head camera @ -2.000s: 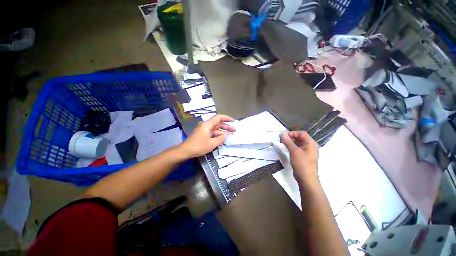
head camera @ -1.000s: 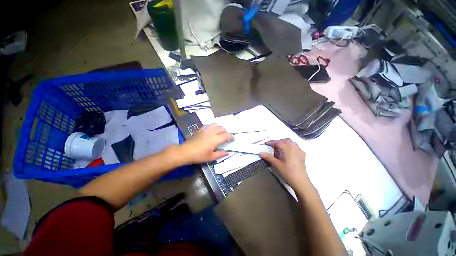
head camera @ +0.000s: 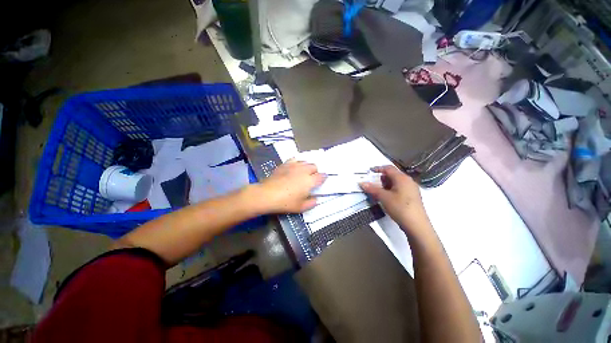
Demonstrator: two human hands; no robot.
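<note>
White-backed strips (head camera: 345,183) with thin dark edge lines lie in a small pile on the white table. My left hand (head camera: 295,186) rests on their left ends, fingers bent. My right hand (head camera: 395,192) pinches the right end of a top strip between thumb and fingers. Dark mesh-like strips (head camera: 345,226) lie just below the pile. A brown-grey fabric panel (head camera: 362,281) lies nearer to me, partly under my right forearm. Whether my left fingers grip a strip or only press on it is hard to tell.
A stack of brown-grey panels (head camera: 395,120) lies beyond the strips. A blue crate (head camera: 74,161) with pale pieces and a white cylinder (head camera: 124,183) stands at left. The white machine head (head camera: 556,320) is at lower right. Grey crumpled pieces (head camera: 516,127) lie on pink surface.
The strip held up between both hands two seconds ago now lies low on the pile. Since then the panel stack's near corner has become squarer and neater. The view has shifted slightly.
</note>
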